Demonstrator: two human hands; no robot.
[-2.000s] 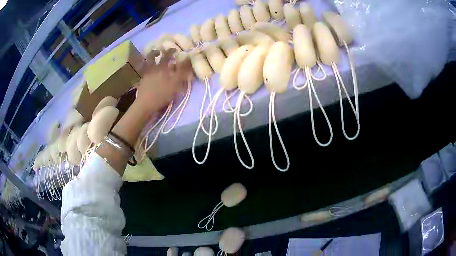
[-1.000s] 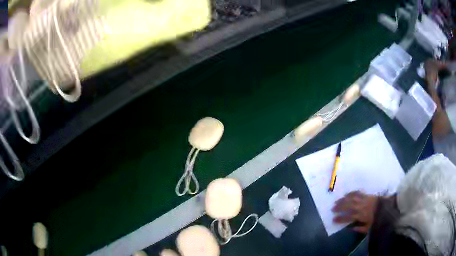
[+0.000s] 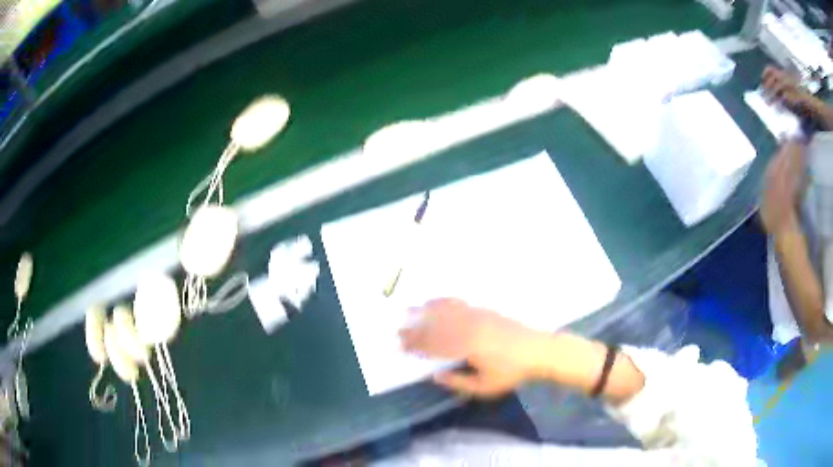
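A white paper sheet (image 3: 493,237) lies on the dark green bench, its print washed out by glare. My right hand (image 3: 448,337) lies palm down on its lower edge, thumb apart from the fingers; it is blurred, and no held thing shows. A dark band is on the wrist. A thin pen (image 3: 406,243) lies on the sheet left of centre. A crumpled white wad (image 3: 294,271) and a small pale rectangle (image 3: 268,304) lie left of the sheet. A cream piece with a cord loop (image 3: 209,241) lies at the rail. My left hand is out of view.
Several cream pieces with cords (image 3: 157,308) lie at lower left. Another piece (image 3: 261,121) is on the green belt. Two washed-out pieces lie along the pale rail (image 3: 320,175). White trays (image 3: 699,155) stand right of the sheet. Another person's hands and arm (image 3: 787,187) are at the right.
The view has swung right and down from the shelf to the bench. One hand was at the shelf pieces two seconds ago. My right hand stays on the sheet, its fingers now closer together.
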